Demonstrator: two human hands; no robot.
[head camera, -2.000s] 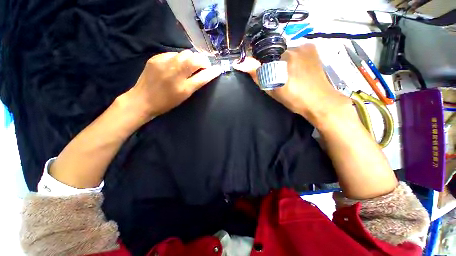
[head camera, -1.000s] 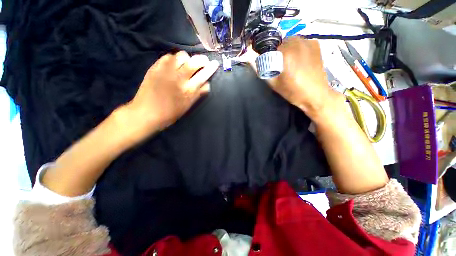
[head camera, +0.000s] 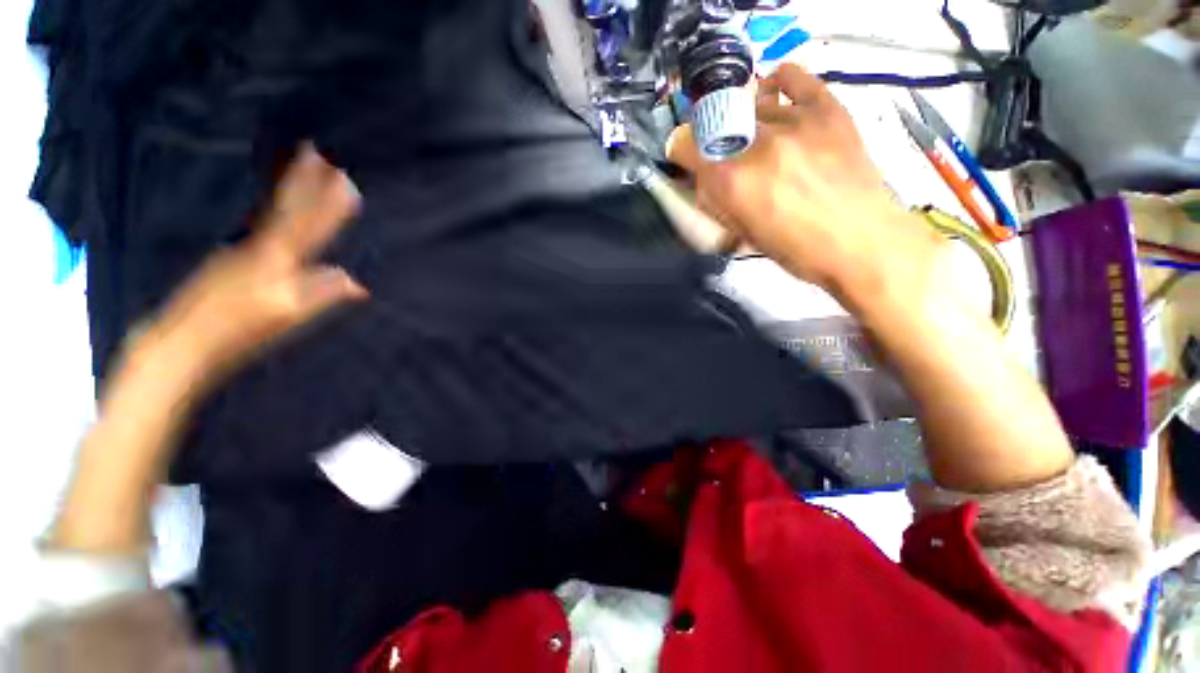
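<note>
The black cloth (head camera: 526, 342) lies across the table and over my lap, with its right edge angled below the presser foot (head camera: 613, 125). A white label-like patch (head camera: 371, 469) shows on its lower part. My left hand (head camera: 296, 243) is blurred over the cloth at the left, thumb and fingers apart, with nothing seen between them. My right hand (head camera: 796, 178) is right of the needle area, partly behind the ribbed grey knob (head camera: 723, 122), fingers bent. A pale narrow shape lies between it and the cloth edge; whether it is held is unclear.
Yellow-handled shears (head camera: 994, 263) lie partly hidden by my right forearm. Orange (head camera: 967, 191) and blue (head camera: 976, 164) tools lie behind them. A purple box (head camera: 1090, 322) stands at the right, and black cord (head camera: 1011, 99) is behind. A ruler-marked plate (head camera: 829, 348) shows beside the cloth.
My left hand has moved away from the needle to the left. The cloth has shifted left and turned, uncovering the marked plate and showing the white patch. My right hand stays near the knob.
</note>
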